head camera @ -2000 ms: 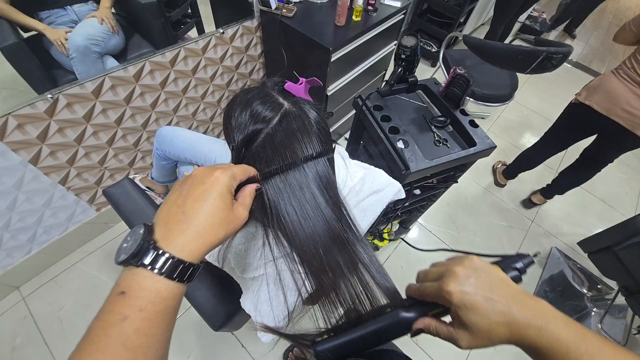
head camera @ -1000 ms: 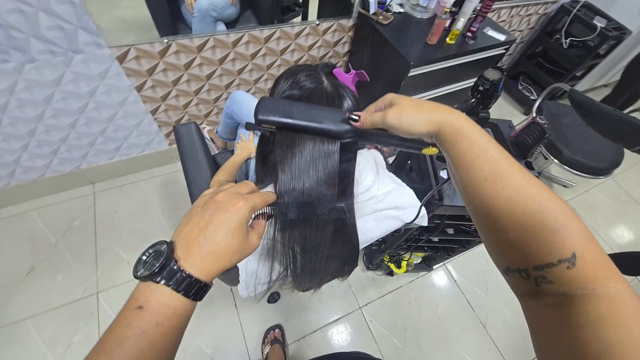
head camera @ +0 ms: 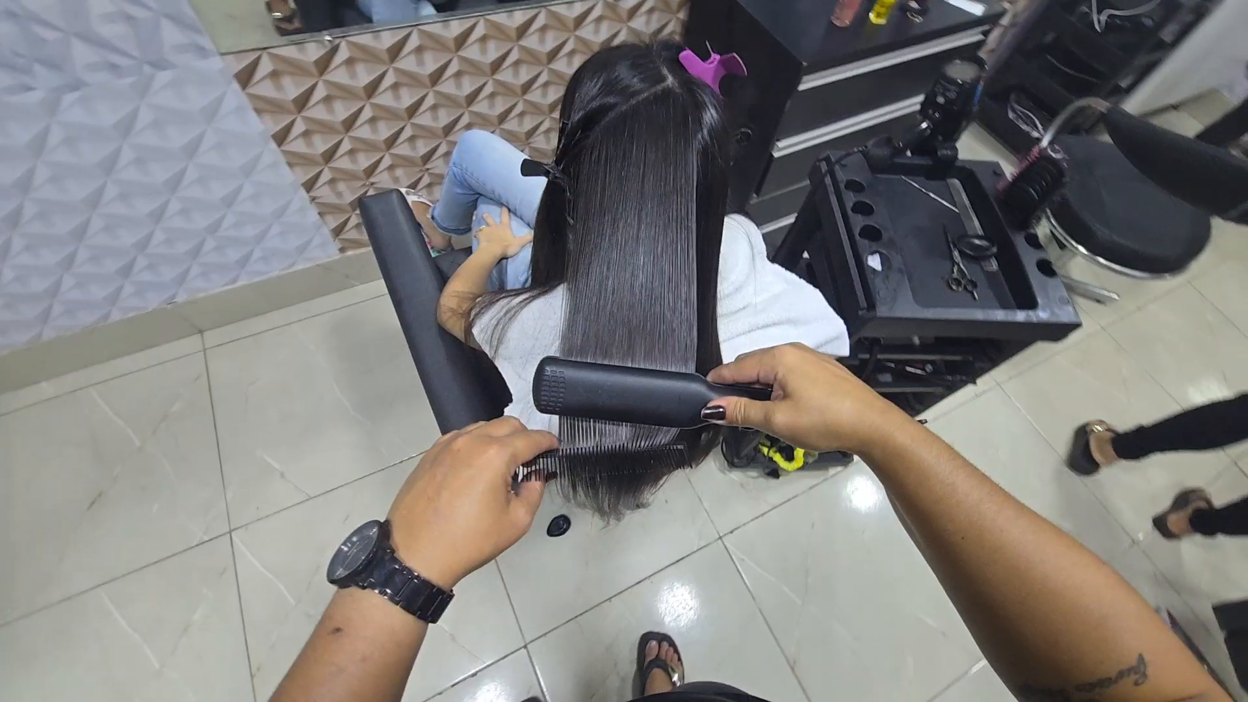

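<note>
A seated person's long dark hair [head camera: 634,234] hangs straight down over a white towel [head camera: 780,292]. My right hand [head camera: 804,400] grips the handle of a black hair straightener [head camera: 624,392], whose plates lie across a section of hair near its lower end. Just below it, my left hand [head camera: 473,492] holds a black comb [head camera: 624,460] with its teeth in the same section. A purple claw clip [head camera: 714,68] sits at the top of the head, and a black clip [head camera: 544,171] is on the left side of the hair.
A black salon trolley [head camera: 1048,317] with scissors [head camera: 960,278] and a round brush [head camera: 1033,185] stands at right, near a black stool [head camera: 1131,210]. The chair's armrest [head camera: 429,312] is at left. Another person's feet [head camera: 1097,447] are at far right. A small black object [head camera: 558,526] lies on the floor.
The straightener in my right hand has moved from high on the hair down towards its ends. My left hand with the comb has moved down as well. The view has shifted.
</note>
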